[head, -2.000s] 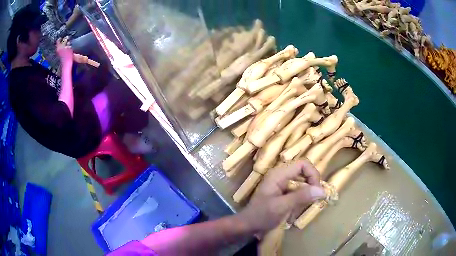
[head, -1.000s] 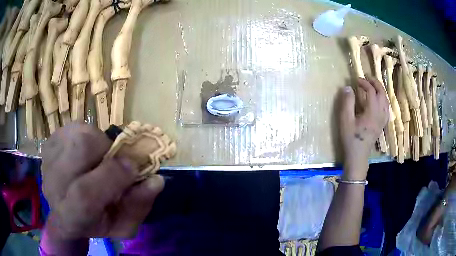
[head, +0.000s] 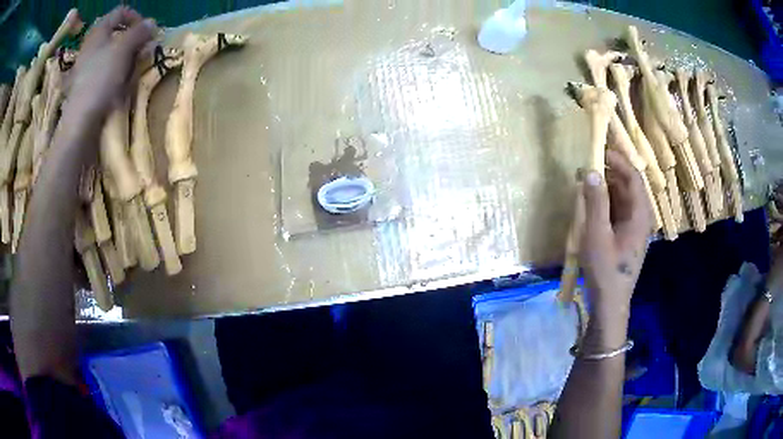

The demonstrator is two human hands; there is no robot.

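Observation:
My right hand [head: 620,219] is closed around a tan carved shaft piece [head: 598,129] at the near side of the right pile. The piece's head with a dark band points away from me and its narrow end shows below my fingers. My left hand [head: 107,60] is over the far ends of the left pile [head: 120,163]. It is blurred, and whether it holds a piece cannot be told. A small white oval glue dish [head: 345,195] sits on a dark wet stain at mid-table.
A white squeeze bottle [head: 502,30] lies at the table's far edge. More shaft pieces [head: 687,154] lie side by side at the right. A blue crate with tan pieces [head: 528,351] and another blue crate [head: 142,386] are below the near edge. Another person's arm [head: 755,334] shows at far right.
My left hand has moved from close in front of me, where it held a carved head, to the left pile. A piece now stands out in my right hand, beside the right pile.

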